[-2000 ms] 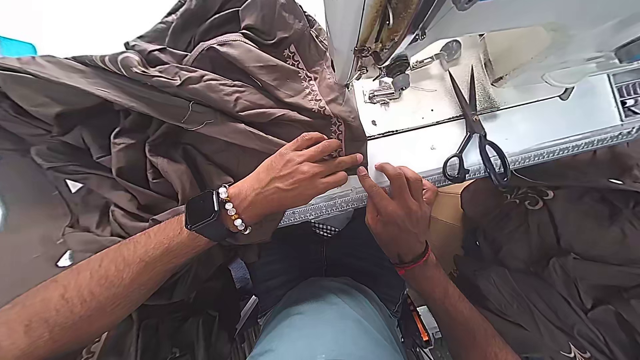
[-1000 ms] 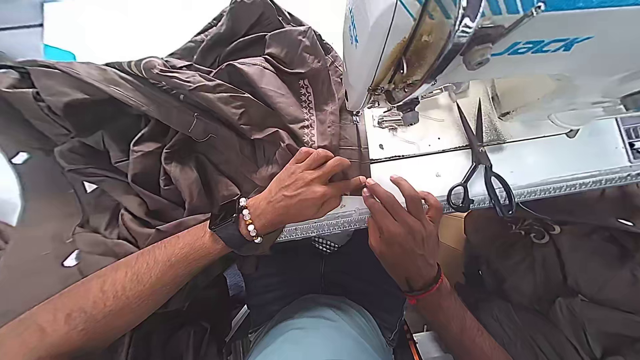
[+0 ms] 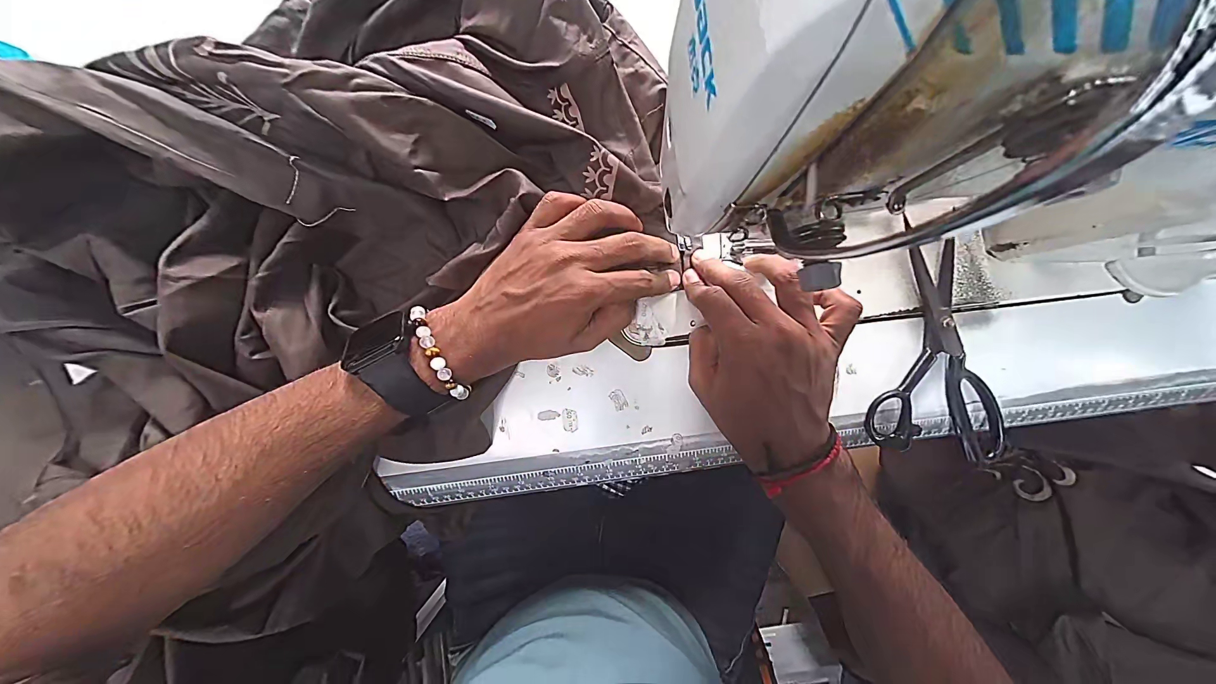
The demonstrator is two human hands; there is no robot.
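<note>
A bulky brown garment (image 3: 380,152) with pale embroidery lies on the left of a white Jack sewing machine (image 3: 760,104). My left hand (image 3: 570,275) pinches the garment's edge at the presser foot (image 3: 686,249), its fingertips almost touching those of the other hand. From the right, my right hand (image 3: 765,351) reaches the same spot, thumb and forefinger closed on the fabric edge. The little cloth between the fingertips is mostly hidden. Black-handled scissors (image 3: 940,351) rest on the machine bed, right of my right hand.
A measuring scale (image 3: 589,480) runs along the front edge of the white sewing table (image 3: 541,408). More dark embroidered cloth (image 3: 1073,532) hangs at the lower right. The machine head overhangs the area just behind my right hand.
Both hands have moved from the table's front edge up to the presser foot, bringing the garment's edge along. The scissors have stayed on the machine bed. The view has shifted closer.
</note>
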